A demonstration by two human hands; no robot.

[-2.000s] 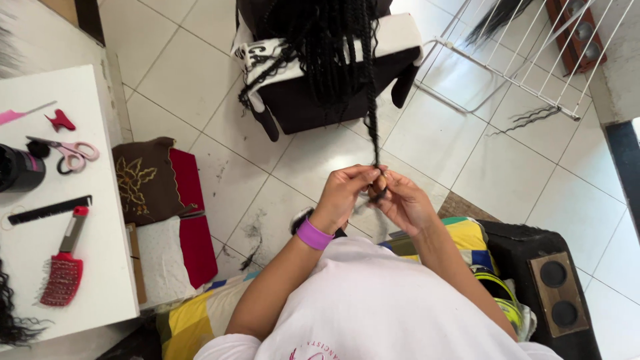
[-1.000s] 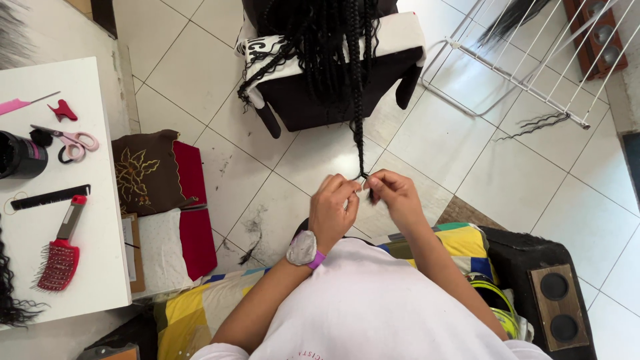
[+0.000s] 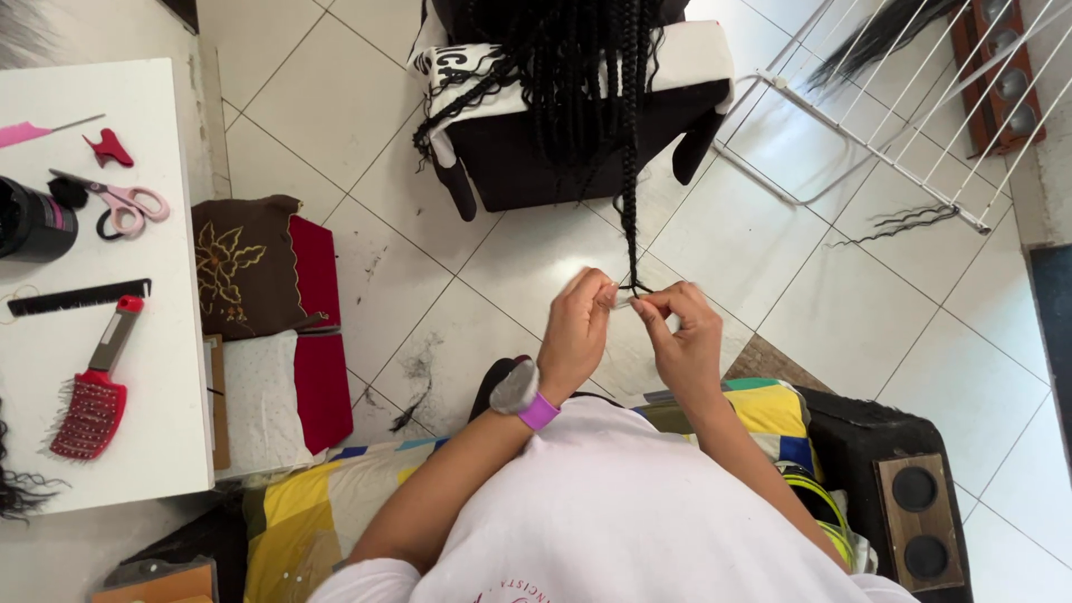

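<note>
A long black hair braid (image 3: pixel 630 167) hangs from the head of a person seated in a chair at the top of the view. Its lower end divides into thin strands between my hands. My left hand (image 3: pixel 578 322), with a purple band on its wrist, pinches a strand on the left side. My right hand (image 3: pixel 685 331) pinches another strand on the right, fingertips close to the left ones. Many other dark braids (image 3: pixel 565 109) hang over the chair's back (image 3: pixel 519 159), which has a white cloth with black lettering.
At left, a white table (image 3: pixel 167 352) holds pink scissors (image 3: pixel 126 205), a red paddle-like brush (image 3: pixel 88 414), a black comb (image 3: pixel 79 297), a red clip (image 3: pixel 109 148) and a dark jar (image 3: pixel 33 222). A white drying rack (image 3: pixel 871 151) stands at upper right.
Two seconds ago my hands were close together at the braid's end; now they are slightly apart, with strands spread between them. A grey pad shows at my left wrist, above the purple band.
</note>
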